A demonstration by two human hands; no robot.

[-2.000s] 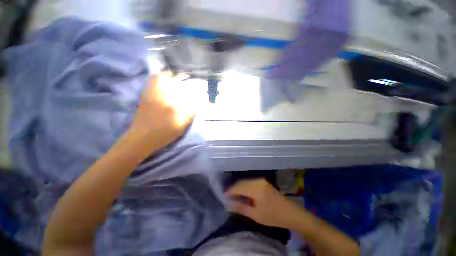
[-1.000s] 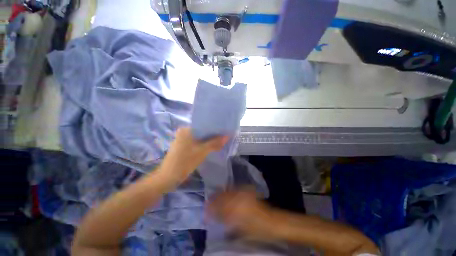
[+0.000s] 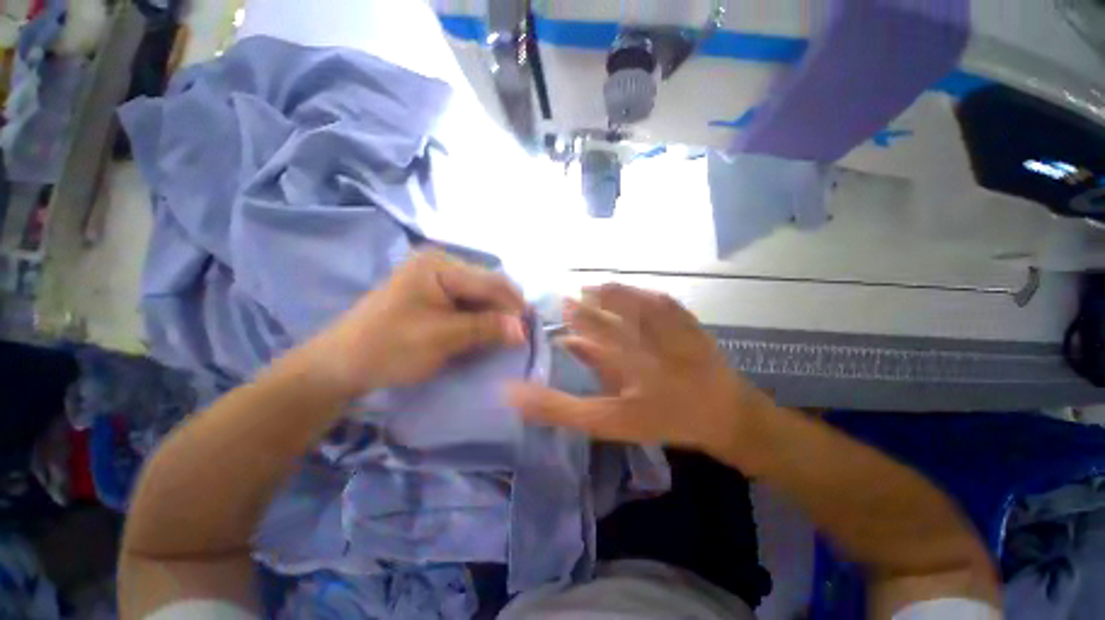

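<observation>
The blue-grey garment (image 3: 285,182) lies heaped left of the needle area and hangs over the table's front edge. A narrow folded band (image 3: 548,484) of the same cloth hangs down between my hands. My left hand (image 3: 424,321) pinches the cloth near the band's upper end, thumb against fingers. My right hand (image 3: 642,369) is just right of the band, fingers spread and slightly blurred; its fingertips are near the band's edge. The presser foot area (image 3: 600,182) is above and behind my hands, washed out by bright light.
The white machine head with a ribbed knob (image 3: 630,95) and a purple cloth strip (image 3: 854,79) is above. A cloth scrap (image 3: 763,200) lies right of the needle. A thin metal rod (image 3: 824,280) and a measuring scale (image 3: 872,361) run rightward. A blue basket (image 3: 897,454) stands at lower right.
The band's upper part, held up below the needle a second ago, is now lower between my hands. My right hand has risen from below to beside my left hand.
</observation>
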